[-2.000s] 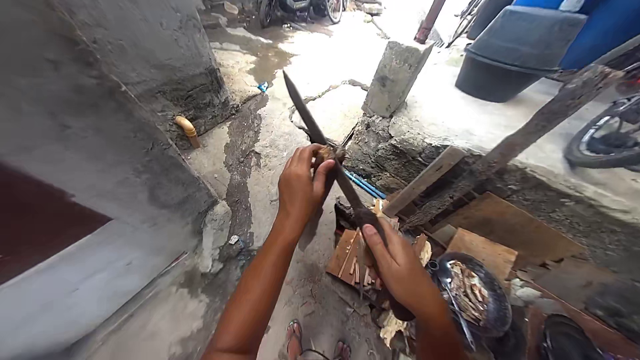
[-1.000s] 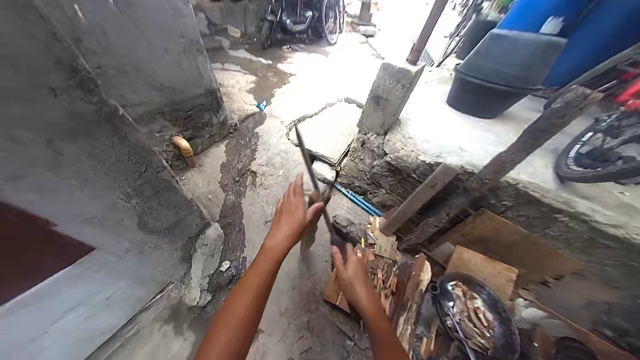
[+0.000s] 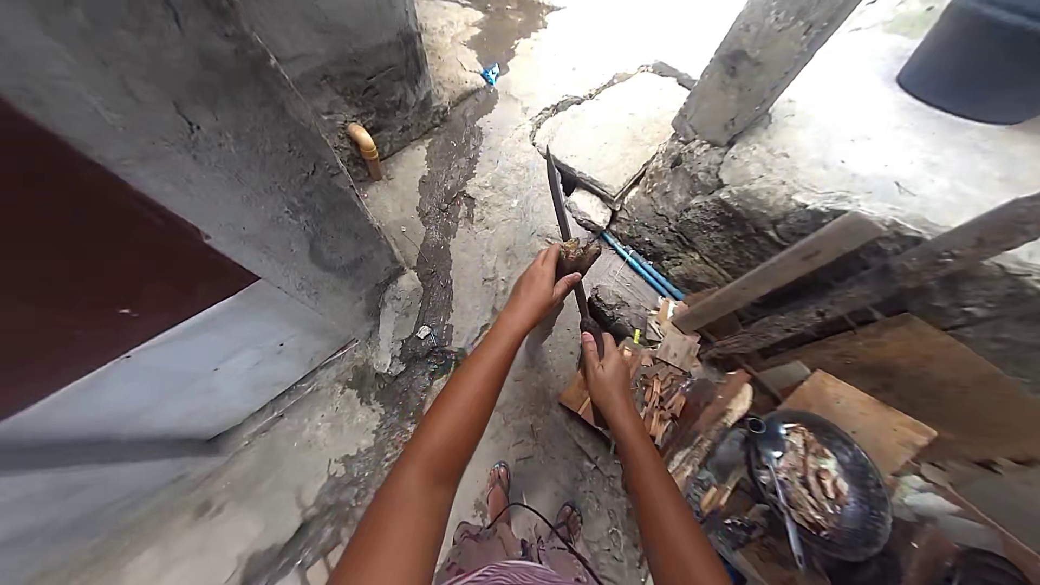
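Observation:
A long, dark machete-like blade (image 3: 557,195) points away from me, its handle in my right hand (image 3: 605,370). My left hand (image 3: 536,288) grips a rough brown piece, perhaps wood or husk (image 3: 579,257), which lies against the blade about midway along it. The fingers of my left hand are partly hidden behind that piece. Below and right of my right hand are wood chips (image 3: 662,394) and split firewood (image 3: 711,426). A black wok (image 3: 869,496) holding food pieces and a metal ladle (image 3: 784,504) is at the lower right.
A concrete wall (image 3: 268,187) with a yellow-orange pipe elbow (image 3: 363,142) stands at left. On the right are a concrete post (image 3: 751,73), leaning wooden beams (image 3: 780,272), boards (image 3: 861,418) and a dark tub (image 3: 971,65). Blue pipes (image 3: 642,266) cross the ground beyond my hands.
The view has tilted down. Both hands still hold the blade and the brown piece, and the blade points more steeply away than two seconds ago.

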